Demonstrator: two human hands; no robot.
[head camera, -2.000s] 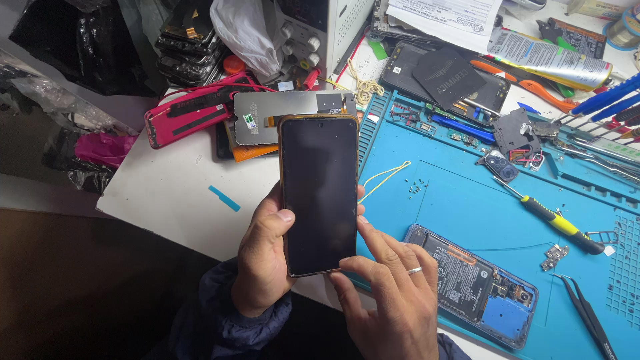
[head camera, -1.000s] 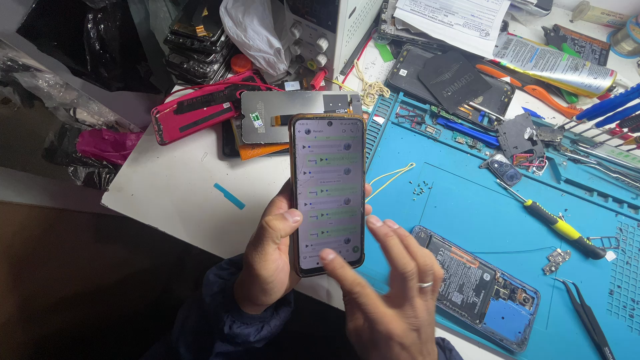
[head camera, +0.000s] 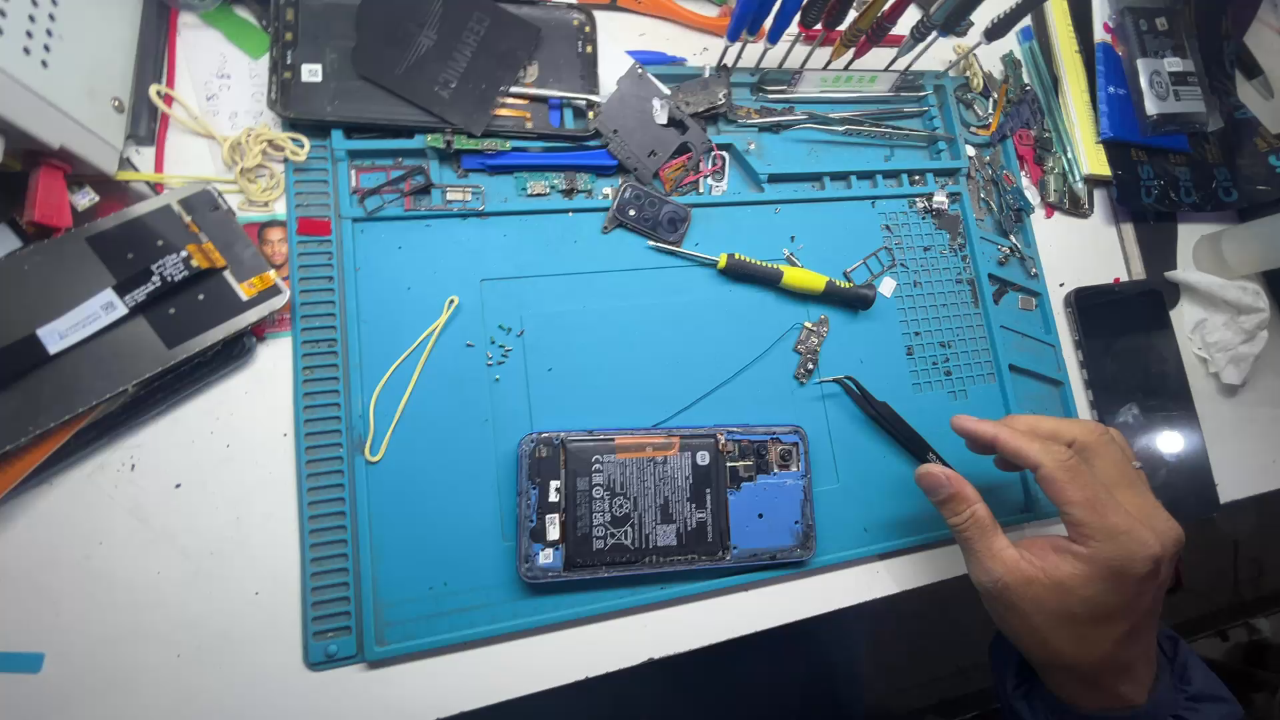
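Observation:
My right hand (head camera: 1070, 540) is at the lower right, thumb and fingers apart, by the rear end of black curved-tip tweezers (head camera: 885, 415); no grip on them shows. My left hand is out of view. An opened blue smartphone (head camera: 765, 520) lies on the blue repair mat (head camera: 430, 540), its battery (head camera: 645, 505) exposed. Above it, a small circuit board (head camera: 811, 349) with a thin cable (head camera: 725, 385) lies near the tweezer tips. A yellow-black screwdriver (head camera: 797, 280) rests beside a camera cover (head camera: 650, 213). Tiny screws (head camera: 497, 352) lie near a yellow rubber band (head camera: 412, 380).
A detached display panel (head camera: 130, 300) lies at left. At right are a dark smartphone (head camera: 1140, 380) and a crumpled white tissue (head camera: 1225, 325). Screwdrivers stand along the mat's back edge, with metal tweezers (head camera: 850, 125) in its tray. A black phone housing (head camera: 320, 70) lies behind the mat.
The smartphone that both hands held before is out of view, as is my left hand. My right hand has moved beside the black tweezers. The view has swung right, over the mat.

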